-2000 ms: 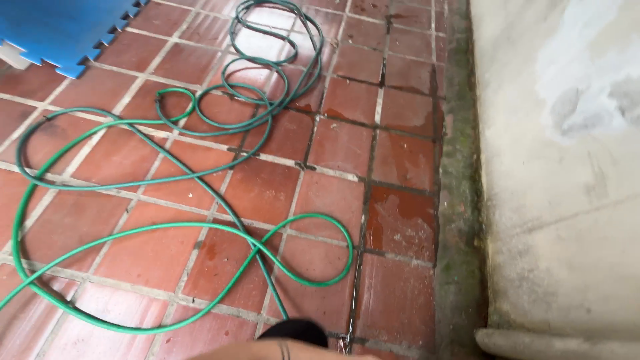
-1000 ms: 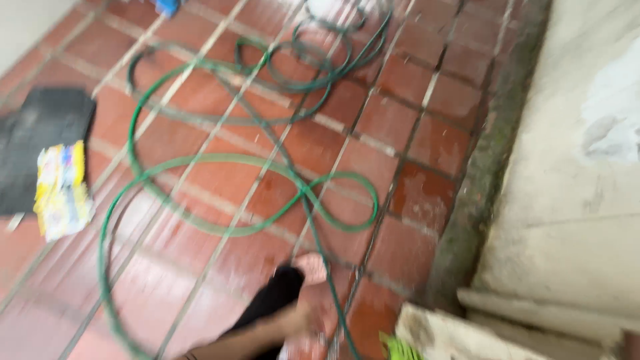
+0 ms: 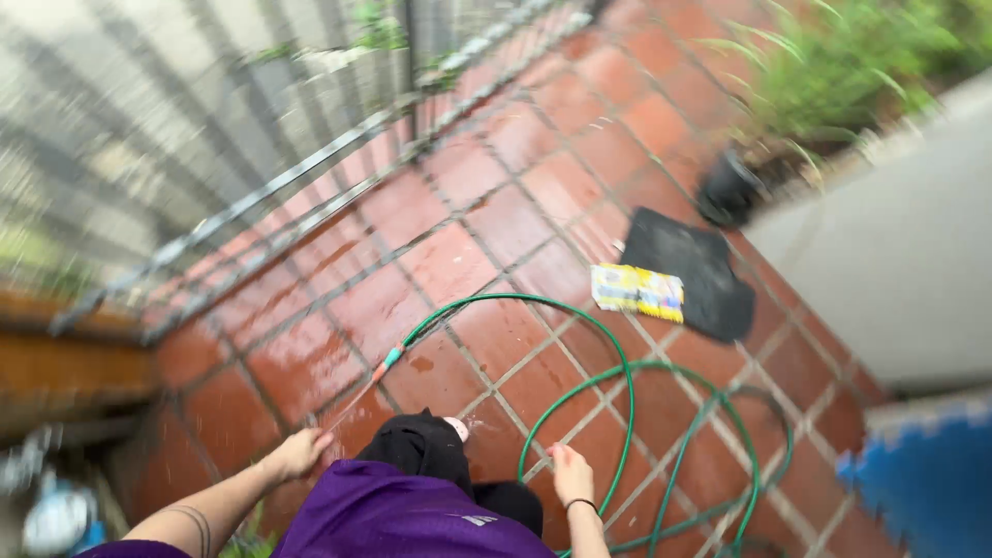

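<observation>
Low at left, my left hand (image 3: 304, 453) is blurred, its fingers loosely bent and nothing seen in them. A thin streak, apparently water, runs between it and the orange and teal connector (image 3: 391, 359) at the end of a green garden hose (image 3: 529, 297). The connector touches neither hand. My right hand (image 3: 572, 474), with a dark band at the wrist, is held beside a hose loop, fingers loosely curled and no object visible in it. Whether it touches the hose cannot be told. More hose loops lie on the wet terracotta tiles (image 3: 434, 263) at lower right.
A metal-bar fence (image 3: 271, 182) crosses the upper left. A black mat (image 3: 686, 267) with a yellow packet (image 3: 637, 291) lies right of centre, near a black pot (image 3: 728, 188) and plants (image 3: 821, 70). Blue foam matting (image 3: 922, 473) is at lower right, a pale wall (image 3: 891, 248) above it.
The view has swung widely, away from the stained wall. Both my hands now show apart over the tiles; one second ago only a blurred forearm and hand showed low in the frame.
</observation>
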